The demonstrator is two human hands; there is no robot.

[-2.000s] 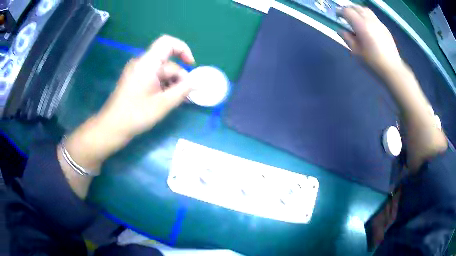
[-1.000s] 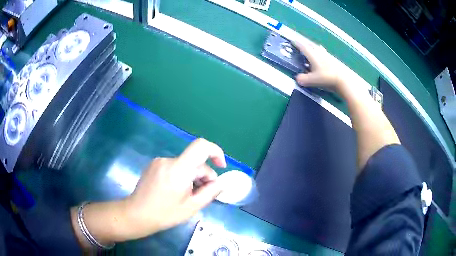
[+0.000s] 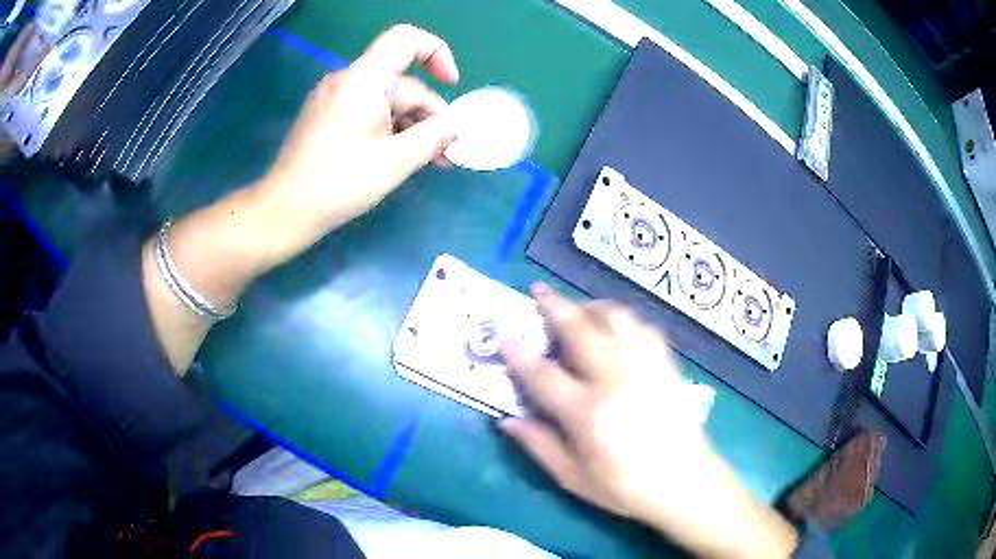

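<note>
My left hand (image 3: 339, 147) pinches a white disc stack (image 3: 491, 129) at its left edge, above the green bench. A clear rim shows around the disc's right side. A silver ring panel (image 3: 442, 317) lies on the bench in front of me. My right hand (image 3: 612, 393) is over its right part, blurred, with the fingers spread. One ring shows beside the fingertips; the rest of the panel is hidden. Whether the fingers hold a film cannot be told.
Another three-ring panel (image 3: 699, 273) lies on the black mat (image 3: 754, 164). A white roll (image 3: 845, 343) sits near the mat's right corner, with several more by a black tray (image 3: 934, 420). A brown block (image 3: 846, 475) is lower right. Stacked panels (image 3: 164, 98) lean at upper left.
My right hand has come back from the panel beyond the mat to the one on the bench. A panel now lies on the mat. My left hand still holds the disc stack. The view has shifted.
</note>
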